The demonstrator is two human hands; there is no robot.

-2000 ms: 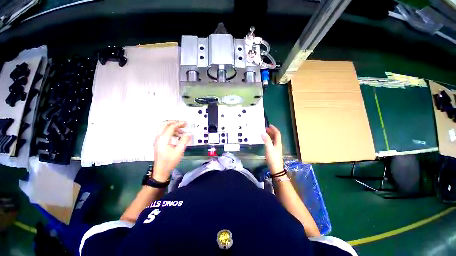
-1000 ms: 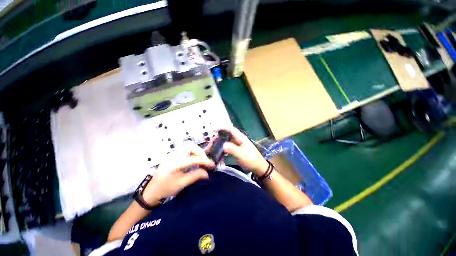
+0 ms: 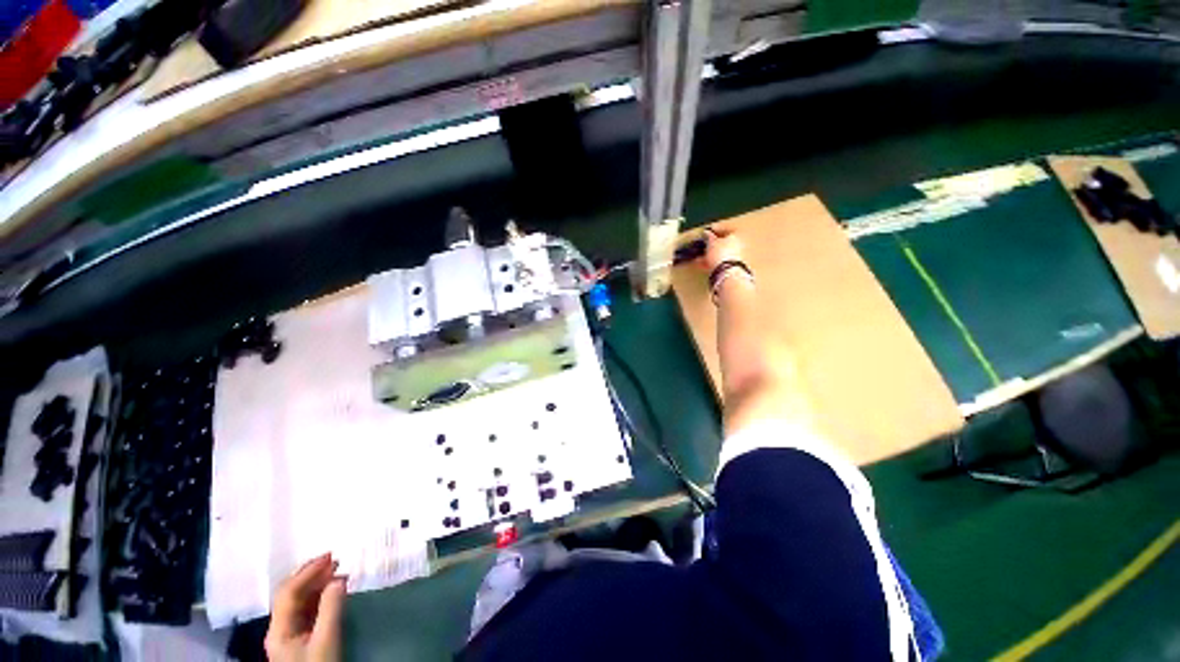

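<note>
My right hand (image 3: 720, 246) is stretched out to the far left corner of the cardboard sheet (image 3: 828, 330), with its fingers on a black moulded part (image 3: 692, 251). My left hand (image 3: 308, 608) is at the lower left, near the front edge of the white liner sheet (image 3: 298, 440), fingers apart and empty. The press fixture (image 3: 472, 291) stands between the sheets. Its yellow-green upper plate (image 3: 479, 367) is above and behind the pale base plate (image 3: 518, 446), where no black part shows.
Many black parts (image 3: 162, 479) lie left of the liner sheet, and a few (image 3: 250, 340) at its far left corner. A metal post (image 3: 663, 142) rises by the cardboard's far corner. A black cable (image 3: 647, 433) runs right of the fixture. A stool (image 3: 1084, 420) stands at the right.
My right hand has moved from in front of the fixture to the cardboard's far corner with the black part. My left hand has let go of the part and moved left and down. The view has shifted.
</note>
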